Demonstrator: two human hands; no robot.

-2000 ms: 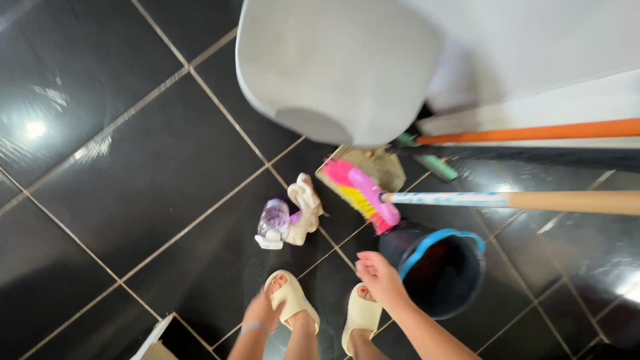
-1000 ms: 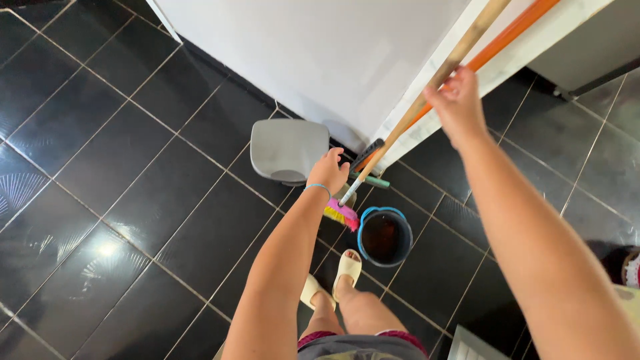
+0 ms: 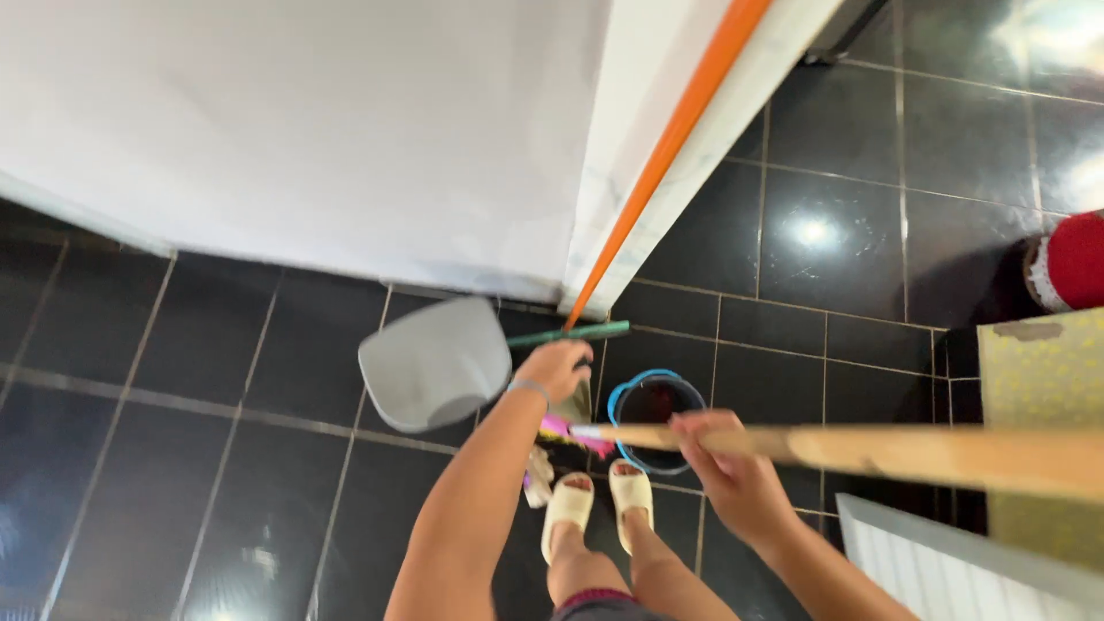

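My right hand grips the wooden handle of a broom, which runs out to the right edge. The broom's pink and yellow head rests low near my feet. Bent over the floor, my left hand has its fingers curled and apart, close to a green squeegee with an orange pole; no held thing shows in it. A black bucket with a blue rim stands between the hands, partly behind the broom handle. A grey bin lid lies left of my left hand.
A white wall panel with a pale marbled edge fills the upper left and centre. Near my slippers lies a pale cloth-like item. At right are a yellow-patterned surface, a red item and a white ribbed object.
The broom's handle has swung away from the wall, from leaning up beside the orange pole to pointing right, with my right hand on it. The view has shifted.
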